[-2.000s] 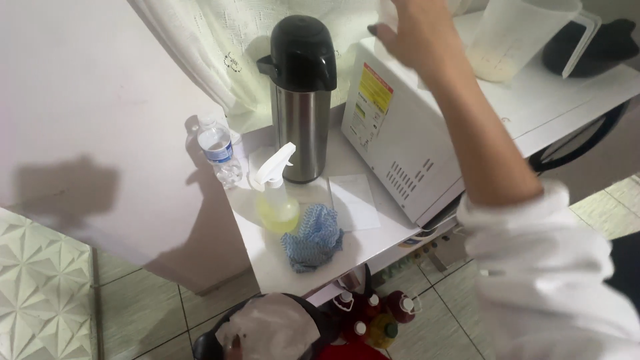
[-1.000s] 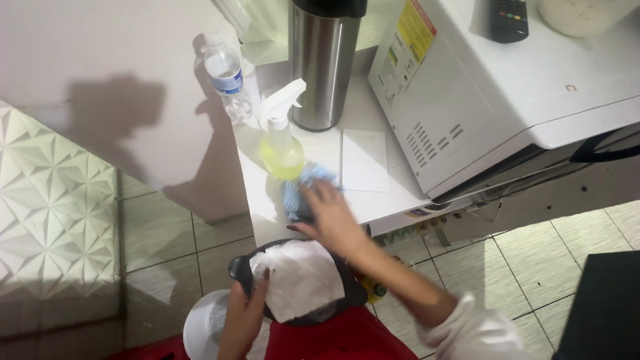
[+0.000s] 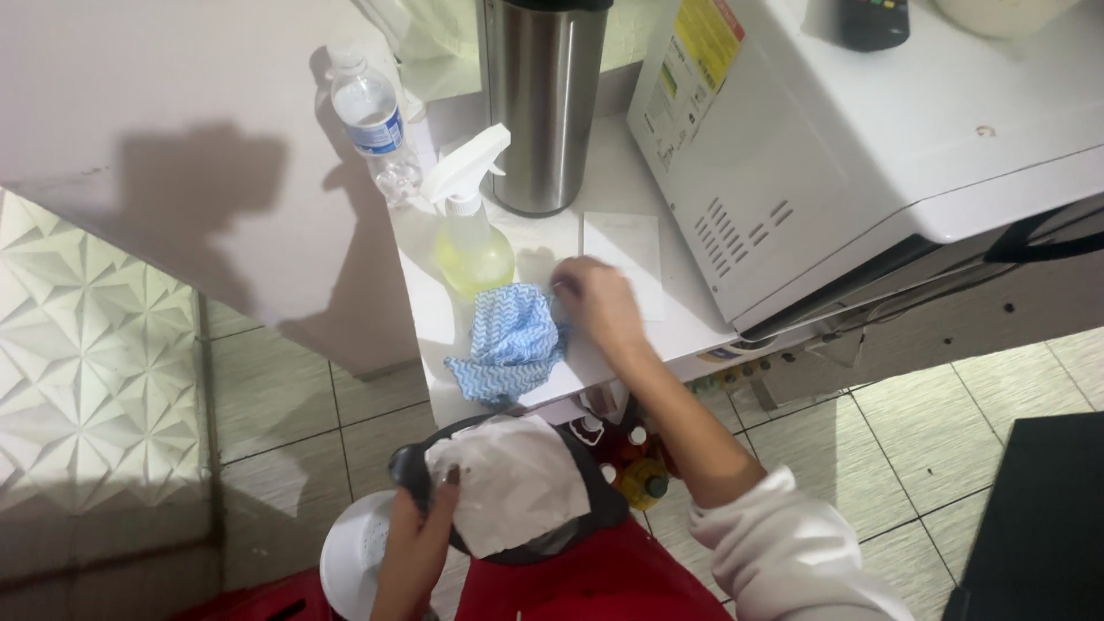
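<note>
My left hand (image 3: pixel 423 526) grips the left side of a dark pan (image 3: pixel 552 545), its thumb on a crumpled white paper sheet (image 3: pixel 517 483) that lies in it. On the white countertop, my right hand (image 3: pixel 595 302) is beside a blue-and-white wavy-patterned cloth (image 3: pixel 509 341); its fingers are blurred, and whether they hold anything is unclear. Behind the cloth stands a spray bottle (image 3: pixel 474 254) with yellowish liquid and a white trigger head. A flat white sheet or tile (image 3: pixel 625 250) lies just past my right hand.
A steel thermos (image 3: pixel 543 112) and a clear plastic bottle (image 3: pixel 371 121) stand at the back. A white microwave (image 3: pixel 776 155) fills the right side, with a remote control (image 3: pixel 871 21) on top. Under the counter edge are several bottles (image 3: pixel 642 483); a white bucket (image 3: pixel 354 543) is at lower left.
My right hand, over the microwave two seconds ago and on the cloth one second ago, is now to the cloth's right, off it. The cloth lies more spread out. The view has moved closer to the counter.
</note>
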